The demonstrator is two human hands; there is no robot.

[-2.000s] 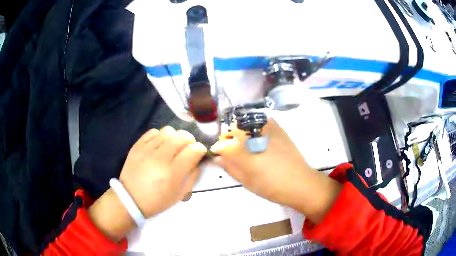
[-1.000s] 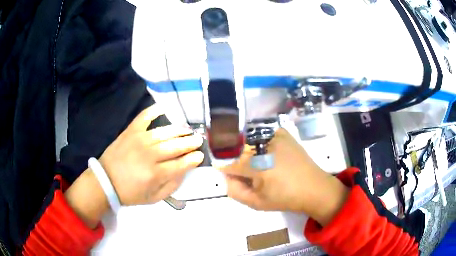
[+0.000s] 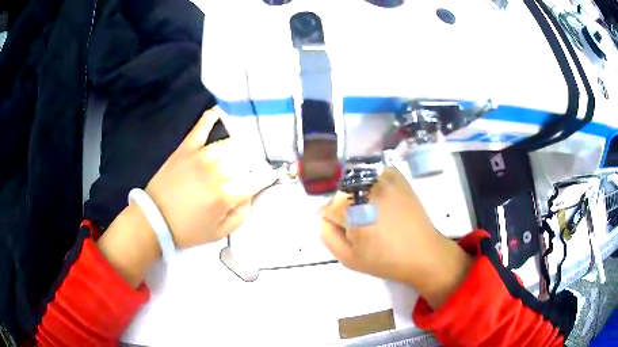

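Note:
The black garment [image 3: 152, 88] lies heaped left of the machine head. My left hand [image 3: 196, 186], with a white band at the wrist, is on its near end. Black cloth shows between the fingers, and the fingertips are by the presser foot [image 3: 288, 171]. My right hand [image 3: 389, 234] is right of the needle area, its fingers curled and partly hidden behind the tension dial [image 3: 360, 196]. What it holds, if anything, cannot be seen. The take-up lever guard [image 3: 317, 101], with its red lower end, hides part of the needle area.
The white sewing machine head [image 3: 434, 61] with a blue stripe spans the top. A black phone [image 3: 505, 203] lies right of my right hand. Wires and a metal holder [image 3: 572, 210] are at the far right. A measuring strip [image 3: 400, 341] runs along the front edge.
Both hands were close together at the needle two seconds ago and are now apart. Since one second ago, my left hand's fingertips have moved up towards the presser foot. The view has also shifted.

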